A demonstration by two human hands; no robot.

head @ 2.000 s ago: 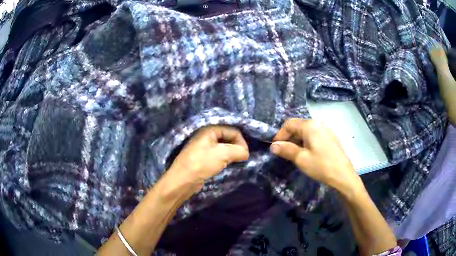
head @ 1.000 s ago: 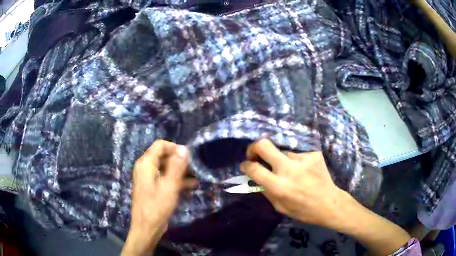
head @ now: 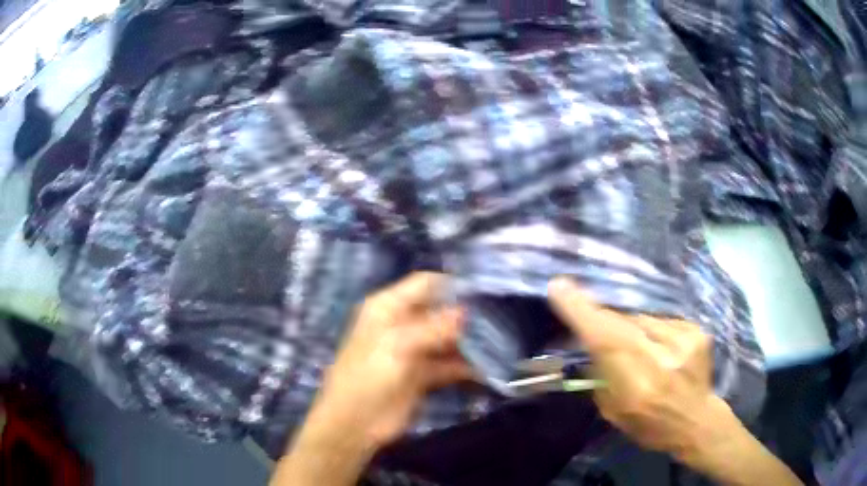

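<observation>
A blue-grey, white and dark plaid jacket point(head: 561, 133) lies heaped in front of me. My left hand point(head: 399, 346) grips the left edge of its sleeve end point(head: 490, 342), which gapes and shows a dark inside. My right hand point(head: 637, 365) has its fingers at the right side of the opening. It also holds small thread snips point(head: 547, 378), whose light blades point left below the cuff. Both hands are blurred. Smooth dark purple lining point(head: 504, 437) shows below the cuff.
More plaid garments point(head: 761, 85) lie at the right and back. Pale worktable surface point(head: 768, 289) shows at the right and also at the far left. A red object point(head: 33, 437) is at the lower left beside the grey floor.
The whole view has shifted, so the jacket sits further right. The hands were pinching at the opening two seconds ago; now they hold the cuff at its two sides, with the snips visible.
</observation>
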